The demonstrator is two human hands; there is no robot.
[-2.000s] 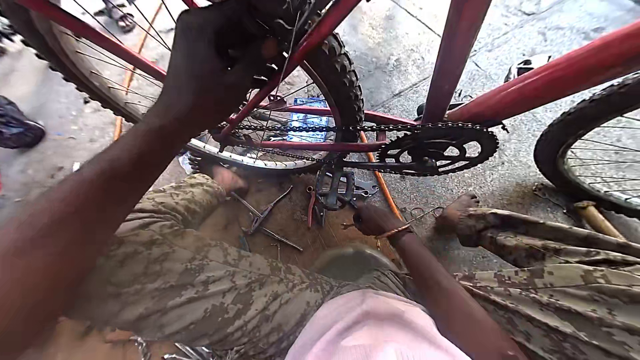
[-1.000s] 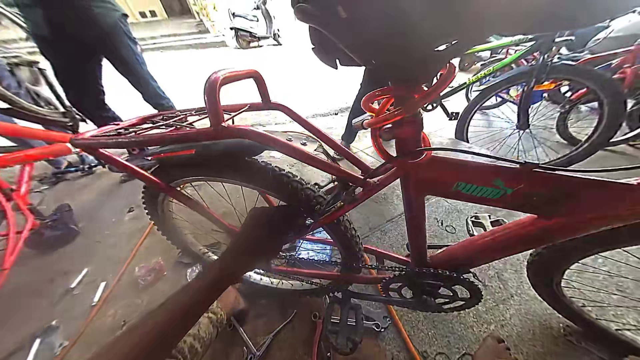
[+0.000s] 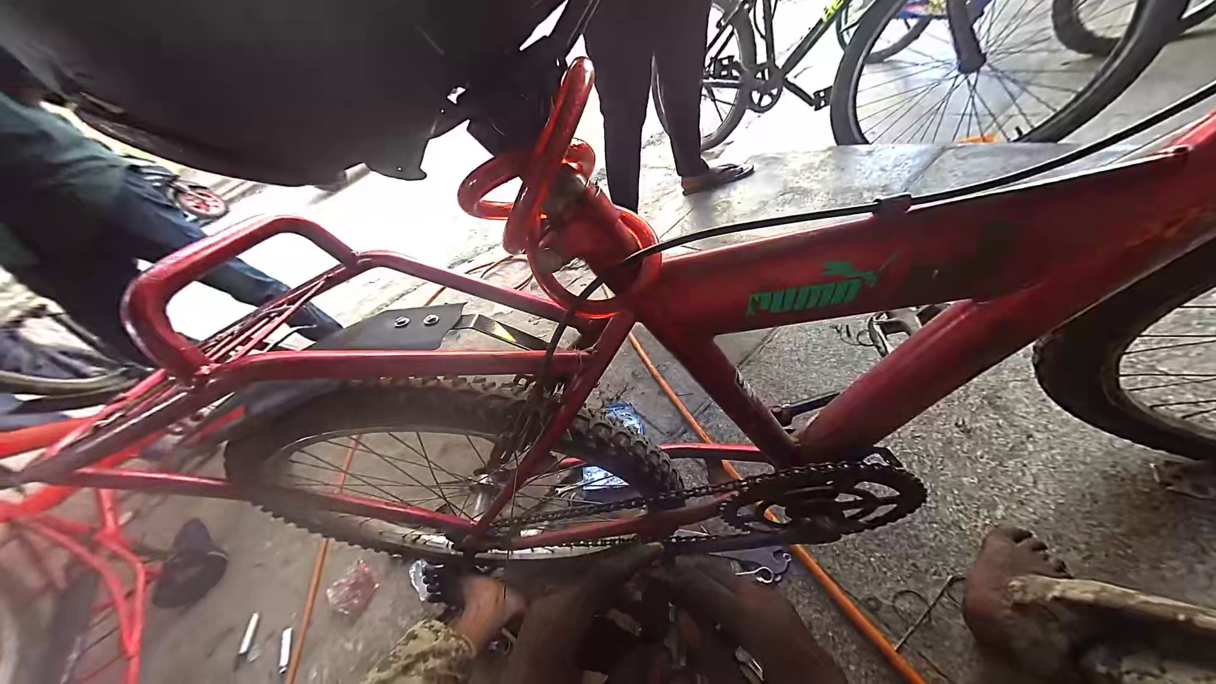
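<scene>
A red bicycle frame [image 3: 950, 247] spans the view, with its knobbly rear wheel [image 3: 655, 461], drive chain [image 3: 589, 518] and chainring [image 3: 825, 499]. Below the chain, low in the middle, are my left hand [image 3: 608, 570] and my right hand [image 3: 708, 584], close together near the pedal area. Both are dark and partly hidden, so what they hold or touch is unclear. Coiled red cable [image 3: 556, 180] wraps the seat tube under a black saddle [image 3: 256, 85]. A small spanner-like metal tool [image 3: 760, 573] lies just right of my right hand.
An orange hose [image 3: 836, 589] crosses the ground below the frame. Small metal tubes [image 3: 249, 635], a clear plastic wrapper [image 3: 352, 587] and a black object [image 3: 190, 562] lie lower left. People stand behind at left [image 3: 142, 228] and top [image 3: 646, 85]; other bicycles [image 3: 969, 66] are at upper right.
My left hand has come down from the rear wheel's upper part to below the chain, beside my right hand. The view has swung upward and closer to the frame.
</scene>
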